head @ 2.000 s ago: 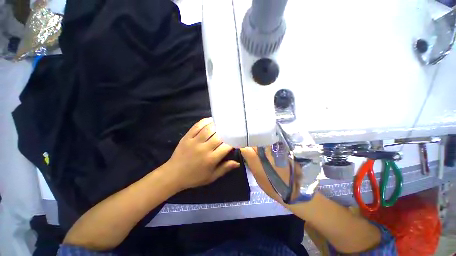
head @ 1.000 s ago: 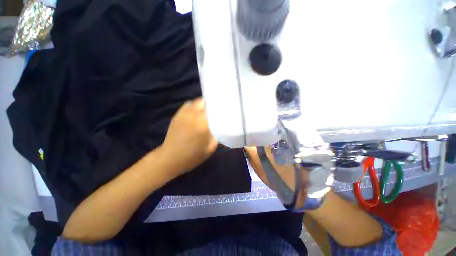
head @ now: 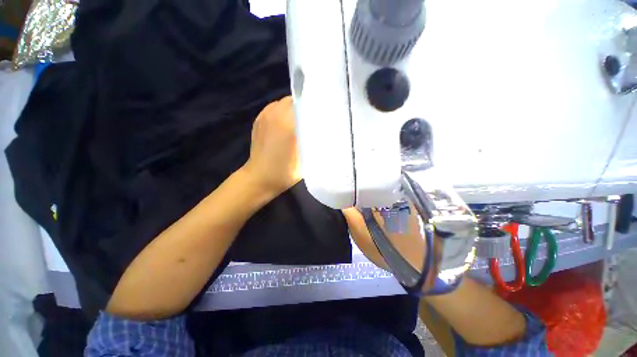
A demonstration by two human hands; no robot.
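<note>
A black fabric garment (head: 174, 90) lies in folds over the left of the table, with a flat straight-edged part running under the white sewing machine head (head: 447, 84). My left hand (head: 275, 143) rests on the black cloth at the left of the head; its fingers are hidden behind the machine. My right hand (head: 374, 233) is under the machine's end, behind the shiny curved guard (head: 398, 254); its fingertips are hidden. The needle area cannot be seen clearly. A tiny yellow mark (head: 54, 211) shows on the garment's left.
Scissors with red and green handles (head: 540, 256) lie right of the guard. A ruler scale (head: 307, 276) runs along the table's front edge. A red plastic bag (head: 569, 317) is below at right. A shiny clear-wrapped bundle (head: 47, 31) is at far left, above white cloth (head: 17, 244).
My left hand has moved forward along the cloth and its fingers have gone out of sight behind the machine head. The flat cloth has shifted slightly away from the front edge. My right hand stays under the head.
</note>
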